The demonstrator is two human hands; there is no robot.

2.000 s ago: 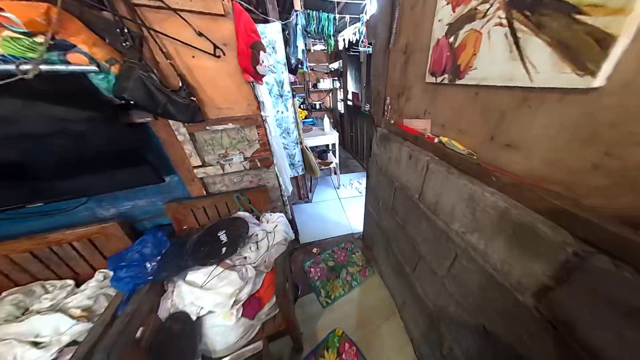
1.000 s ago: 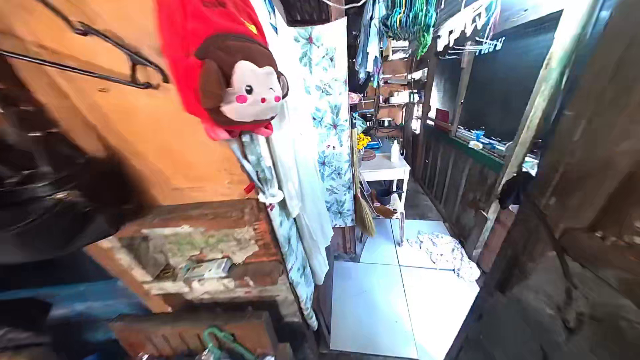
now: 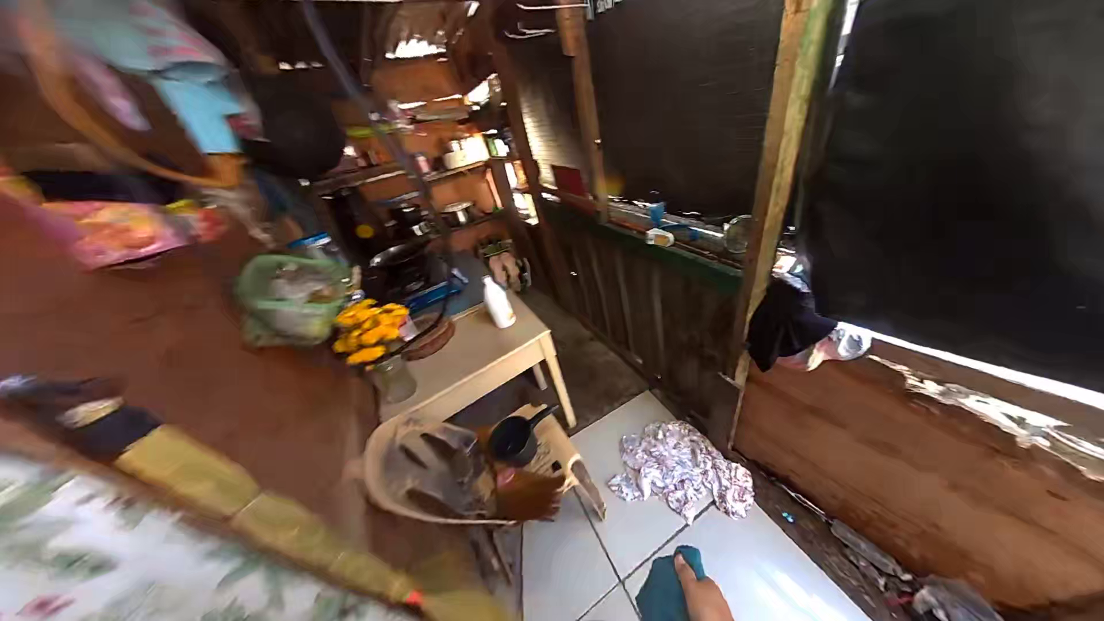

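Note:
My right hand [image 3: 705, 595] shows at the bottom edge, its thumb pressed on a teal cloth [image 3: 664, 586] above the white tiles. Which hand it is I judge from its place right of centre; my left hand is out of view. Beyond it on the floor lies a crumpled patterned cloth [image 3: 681, 470]. To the left, a plastic chair [image 3: 379, 461] holds a black pan with a handle [image 3: 513, 442] and a brown object. Behind the chair, a table [image 3: 483, 354] bears a white bottle [image 3: 498, 302]; yellow flowers [image 3: 371, 332] in a glass jar [image 3: 394, 379] are beside it.
A broom [image 3: 259, 509] leans across the lower left beside a floral curtain [image 3: 129, 552]. A green plastic bag [image 3: 293, 297] hangs by the left wall. Wooden boards [image 3: 914, 457] line the right side, with a dark cloth [image 3: 785, 323] on a post. Shelves [image 3: 414, 177] with pots stand at the back.
The view has moved forward through the doorway and turned down. My hand with the teal cloth has come into view; neither earlier frame shows it.

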